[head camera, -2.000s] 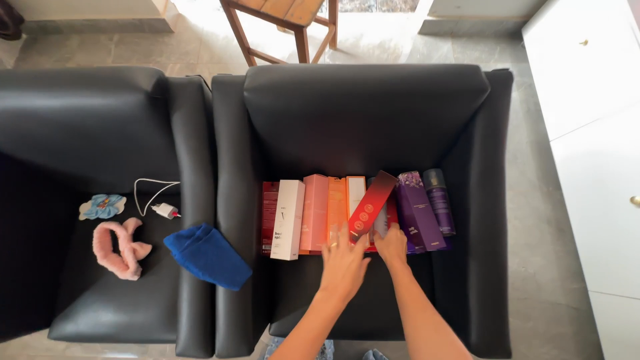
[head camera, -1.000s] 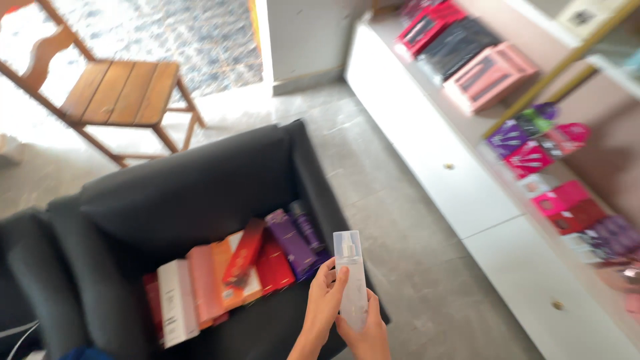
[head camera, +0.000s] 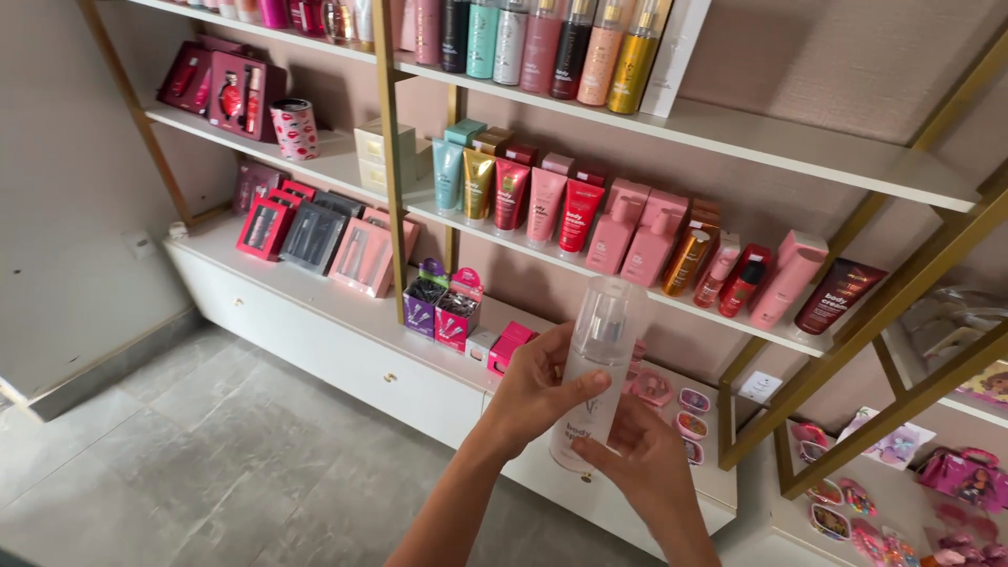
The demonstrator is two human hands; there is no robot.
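A frosted body splash bottle (head camera: pixel 587 394) with a clear cap stands nearly upright, slightly tilted, between my hands in front of the shelves. My left hand (head camera: pixel 543 394) grips its upper body from the left, thumb across the front. My right hand (head camera: pixel 638 453) holds the lower right side, thumb near the printed words. Behind the bottle, the middle shelf (head camera: pixel 520 240) bears body cream tubes, such as a red tube (head camera: pixel 581 216), and pink pump bottles (head camera: pixel 610 240). On the upper shelf (head camera: pixel 709 134) stand several body splash bottles, a yellow one (head camera: pixel 632 63) among them, beside a tall white box (head camera: pixel 677 55).
Gold metal uprights (head camera: pixel 390 157) frame the shelves. Below, a white drawer cabinet (head camera: pixel 331 346) carries boxed sets (head camera: pixel 366 252), a purple display box (head camera: pixel 421 307) and pink boxes (head camera: pixel 510 346). Children's accessories (head camera: pixel 831 520) lie at the lower right. Grey floor tiles (head camera: pixel 260 441) are at the left.
The view has swung from the black armchair with boxes to the shelves. Two seconds ago my hands were at the boxes on the seat; one second ago they held the bottle beside the armchair.
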